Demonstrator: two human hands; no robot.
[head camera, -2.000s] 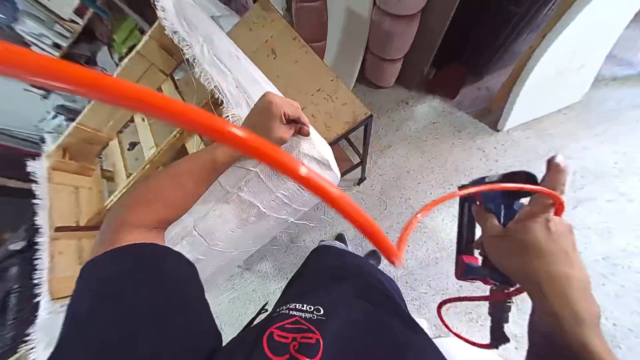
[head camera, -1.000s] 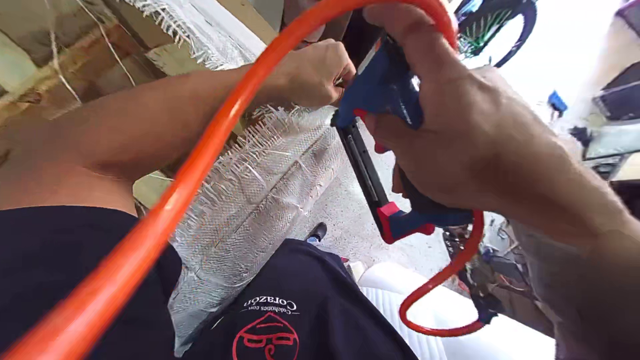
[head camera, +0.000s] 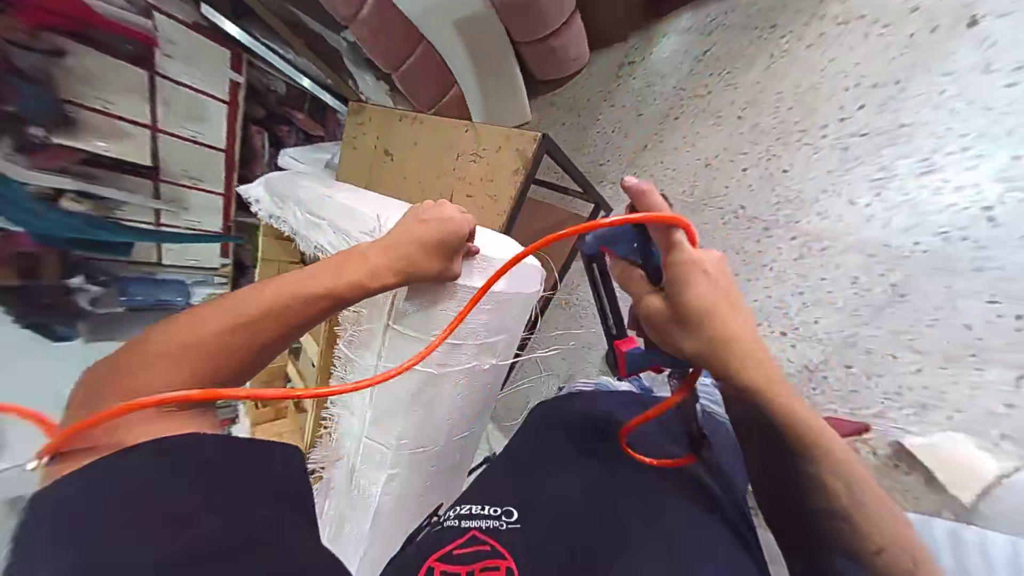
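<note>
My left hand (head camera: 436, 242) is closed on the white woven fabric (head camera: 400, 448), which has frayed edges and covers a wooden frame (head camera: 280, 416). Over to the right, my right hand (head camera: 684, 296) grips a blue and black pneumatic stapler (head camera: 632, 248) with red parts, held apart from the fabric. An orange air hose (head camera: 320, 392) loops over the right hand and runs left across the fabric and past my left forearm. Loose white threads hang from the fabric's right side, between it and the stapler.
A worn wooden-topped table (head camera: 448, 160) with a dark metal frame stands just beyond the fabric. Pink padded upholstery (head camera: 424, 72) and a white curved panel (head camera: 480, 64) are behind it. Speckled floor (head camera: 840, 200) extends right, with a white scrap (head camera: 952, 464) on it.
My right hand has moved the stapler away from my left hand to the right, where one second ago it was close beside the left hand at the fabric. The view has shifted widely.
</note>
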